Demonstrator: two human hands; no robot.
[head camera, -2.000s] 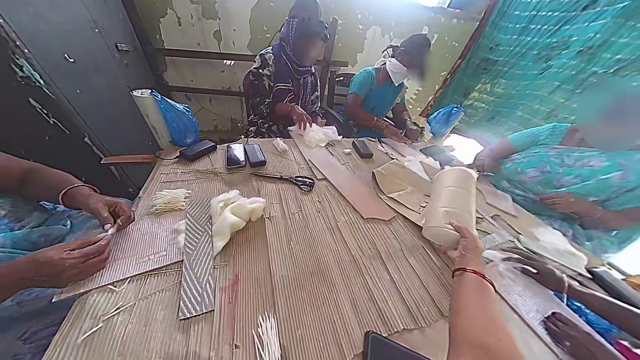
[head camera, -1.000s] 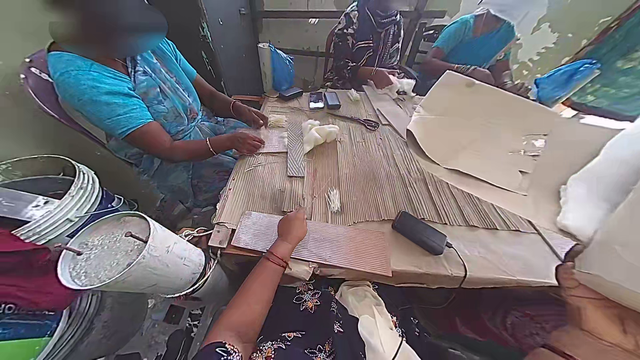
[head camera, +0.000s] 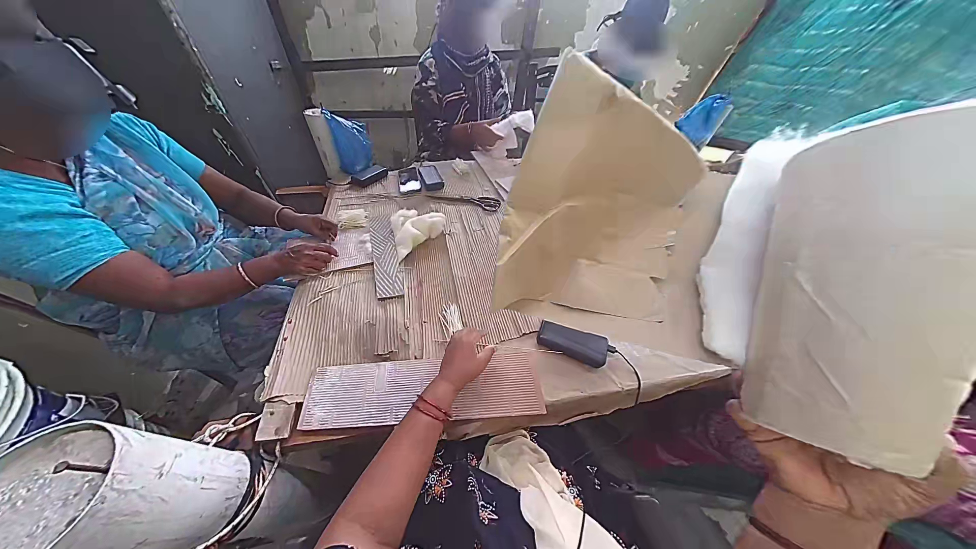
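Note:
My left hand, with red cords at the wrist, pinches a thin stick over a ribbed board at the near table edge. A bundle of pale sticks lies just beyond its fingers. At the lower right my right hand is shut on a large cream paper sheet, which has a thick layer of white cotton behind it. Another curved brown paper sheet stands up over the table's right half. A dark power adapter with a cord lies right of my left hand.
A co-worker's hands are at the table's left side, near a patterned strip and cotton. Scissors and phones lie farther back. Another person's hand holds white material. A white bucket stands lower left.
The view has swung widely. Two seconds ago a hand held a cream roll; now cream paper and cotton are spread out at the right. The left hand has moved to beside the stick bundle.

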